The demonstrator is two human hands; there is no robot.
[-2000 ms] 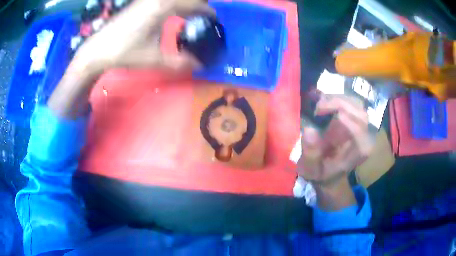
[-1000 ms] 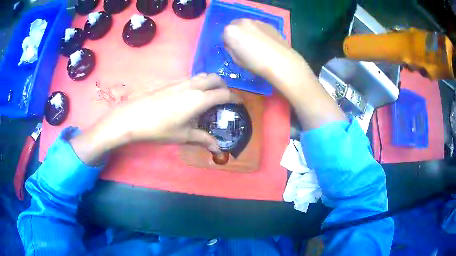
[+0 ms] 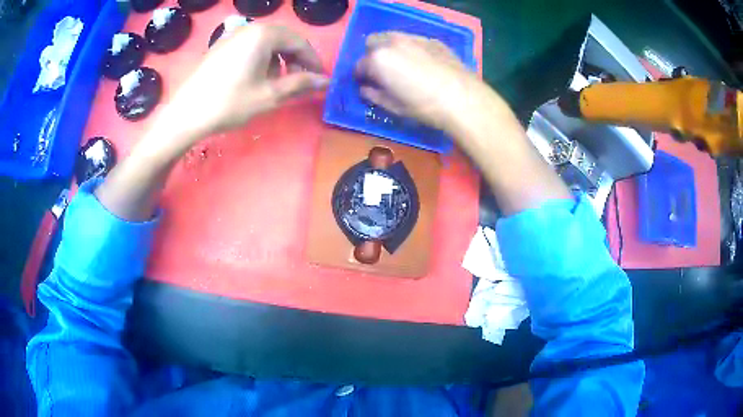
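Note:
A round glossy dark housing (image 3: 373, 213) with a white block on top sits in the dark ring of the orange-brown fixture (image 3: 326, 236), between two reddish-brown knobs. My right hand (image 3: 419, 80) is inside the blue parts bin (image 3: 387, 130) behind the fixture, its fingers curled down; what they hold is hidden. My left hand (image 3: 252, 73) is raised over the mat just left of the bin, thumb and fingers curved with a gap between them. I cannot tell whether a small part is between its fingertips. Small silvery parts lie in the bin.
Several dark housings (image 3: 138, 92) stand at upper left on the red mat (image 3: 236, 261). A long blue bin (image 3: 31, 126) and red-handled tool (image 3: 41, 248) are far left. White paper (image 3: 495, 301), a metal tray (image 3: 627, 159), an orange screwdriver (image 3: 644, 104) and a small blue bin (image 3: 668, 204) are right.
The housing now sits in the fixture, which was empty two seconds ago. My left hand has left it and moved up beside the bin. My right hand remains in the bin.

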